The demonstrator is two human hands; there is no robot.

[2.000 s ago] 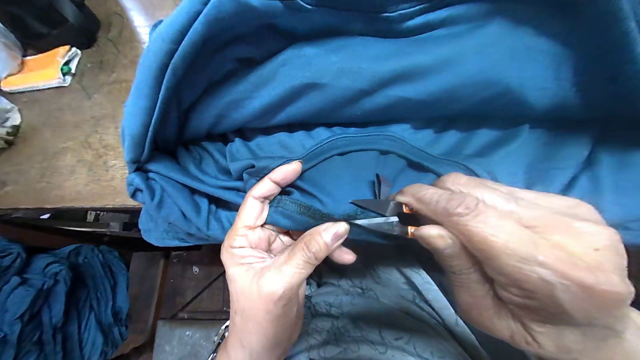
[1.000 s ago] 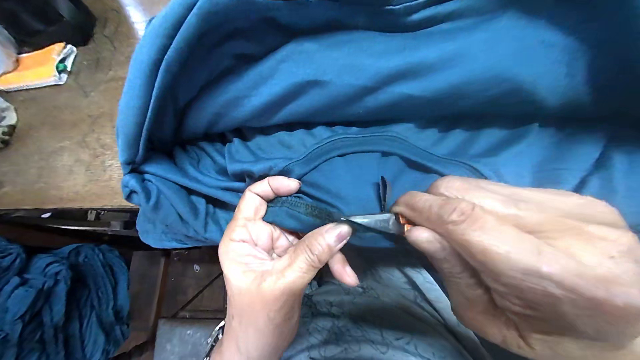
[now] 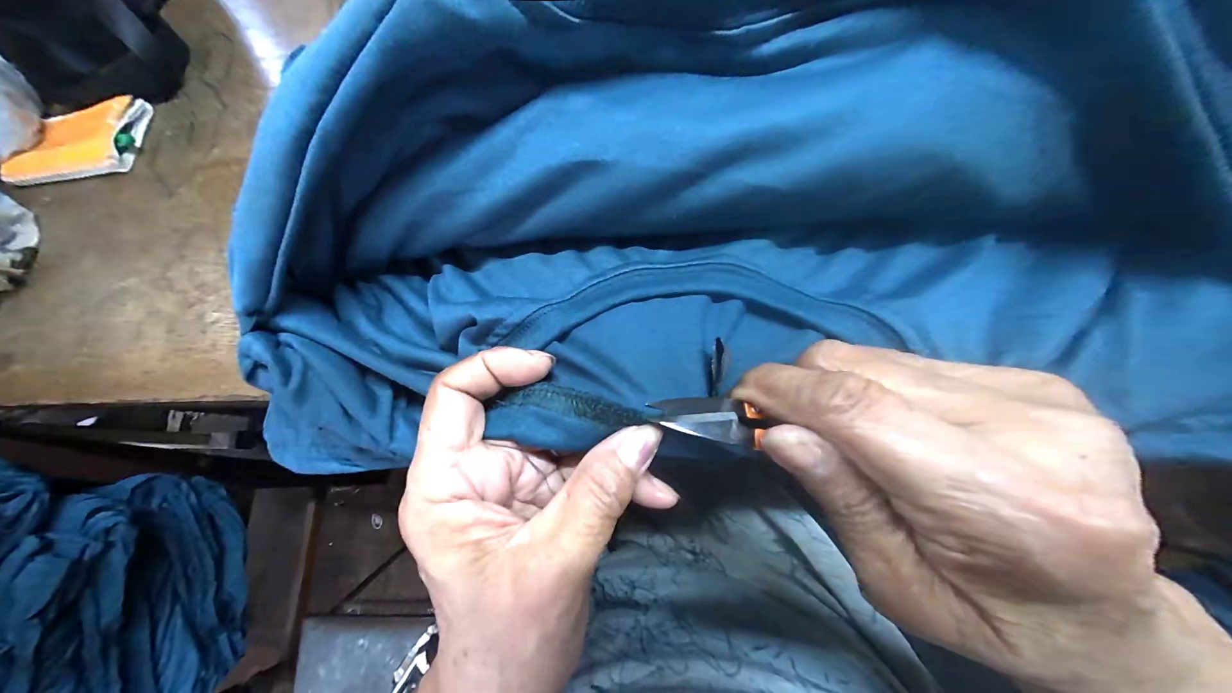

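Note:
A blue knit garment (image 3: 712, 144) lies bunched across the work surface, its curved neckline band (image 3: 674, 281) facing up. My left hand (image 3: 529, 520) pinches the near edge of that band between thumb and fingers, where a dark stitched seam (image 3: 568, 402) shows. My right hand (image 3: 943, 491) grips small thread snips (image 3: 707, 422) with orange parts at the handle; most of the handle is hidden by the fingers. The blades stand slightly apart, their tips at the seam beside my left thumb. A small dark label (image 3: 718, 364) sticks up from the cloth just behind the snips.
The wooden table (image 3: 144, 279) shows at the left, with an orange and white cloth item (image 3: 72, 142) and a black bag (image 3: 91, 48) on it. More blue fabric (image 3: 115, 577) lies heaped below the table edge at lower left. A grey metal surface (image 3: 351, 654) is near my left wrist.
The snips' blades were spread two seconds ago, looked closed one second ago, and are slightly apart now. My left hand keeps its hold on the band.

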